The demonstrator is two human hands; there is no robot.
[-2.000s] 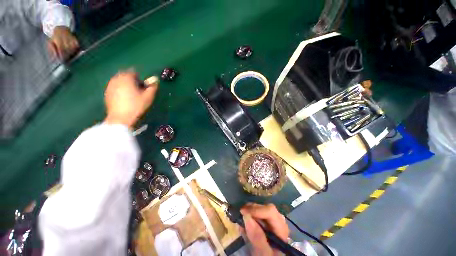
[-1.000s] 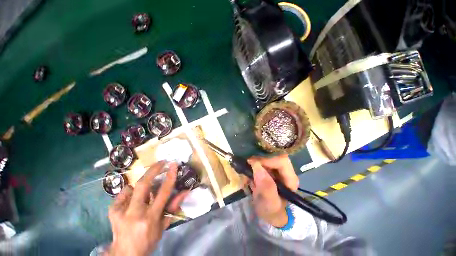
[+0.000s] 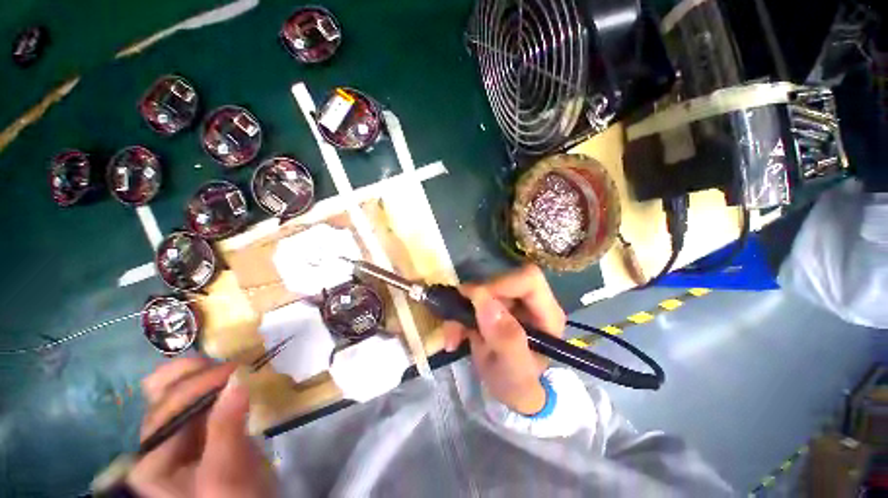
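My right hand (image 3: 511, 336) holds the black soldering iron (image 3: 453, 303) like a pen. Its bare metal tip is above the upper white pad (image 3: 316, 258) on the wooden fixture (image 3: 229, 292). A round dark housing (image 3: 352, 309) sits on the fixture among the three white pads, below and left of the iron's barrel. My left hand (image 3: 200, 428) is lower left, slightly blurred, and holds a slim dark pointed tool (image 3: 195, 407) like a pen. The tool's tip is above the left white pad (image 3: 295, 340), left of the housing and apart from it.
Several more housings (image 3: 231, 136) stand on the green mat left and above. One with a yellow-white label (image 3: 349, 119) is between tape strips (image 3: 336, 156). The tip-cleaning tub (image 3: 565, 212), fan (image 3: 531, 73) and soldering station (image 3: 682, 160) are at right. A thin strand (image 3: 83, 334) runs in from the left.
My left hand has drawn back from the fixture to the lower left, uncovering the housing, and the slim tool now shows clearly. The iron's tip now lies over the upper pad. The view has shifted closer.
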